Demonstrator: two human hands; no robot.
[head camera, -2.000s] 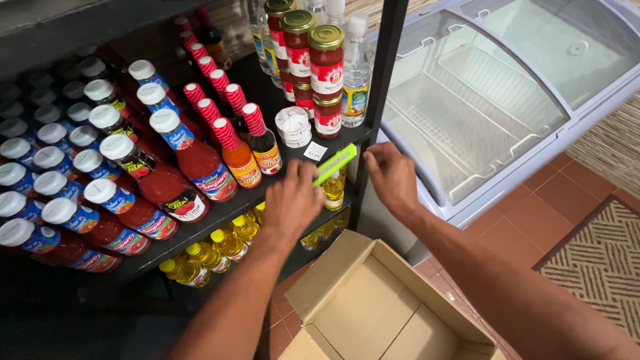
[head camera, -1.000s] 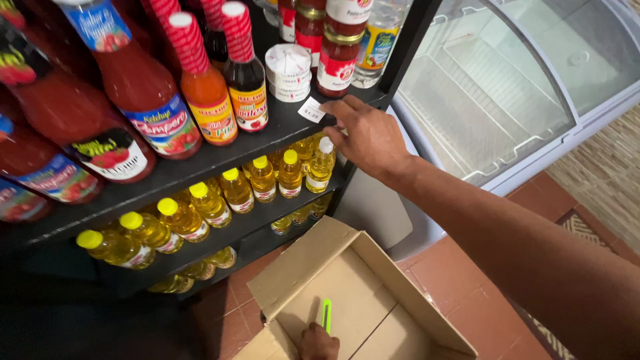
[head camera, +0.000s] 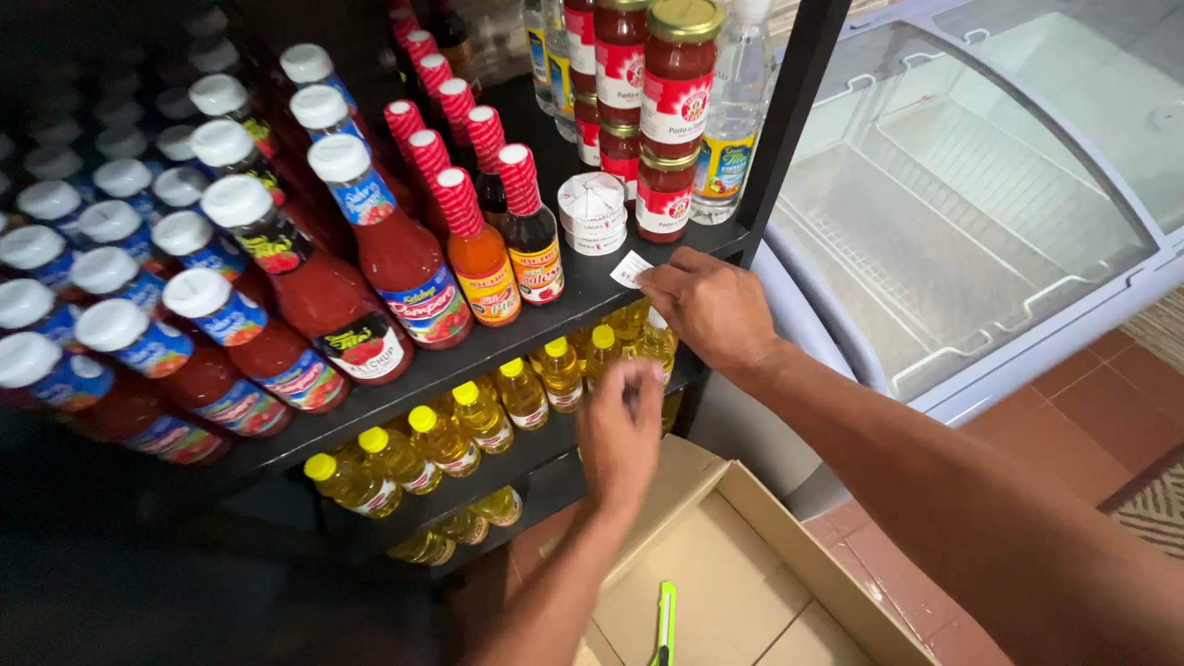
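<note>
My right hand (head camera: 708, 301) pinches the corner of a small white price tag (head camera: 631, 269) at the front edge of the black shelf (head camera: 592, 291). My left hand (head camera: 622, 425) is raised in front of the lower shelf, blurred, with its fingers curled; whether it holds anything cannot be told. Just behind the tag stand two stacked white rolls (head camera: 593, 213), with stacked jars of red tomato paste (head camera: 682, 92) to their right. A green utility knife (head camera: 665, 624) lies inside the open cardboard box (head camera: 795, 546) below my hands.
Ketchup bottles (head camera: 407, 268) and sauce bottles (head camera: 535, 245) fill the shelf to the left. Yellow-capped oil bottles (head camera: 481, 416) line the shelf beneath. A clear bottle (head camera: 731, 129) stands by the black shelf post (head camera: 800, 102). A glass-topped chest freezer (head camera: 971, 185) is at the right.
The green utility knife, between my hands two seconds ago, was put into the box by my left hand. My left hand has since risen from the box toward the shelf. My right hand stays near the tag.
</note>
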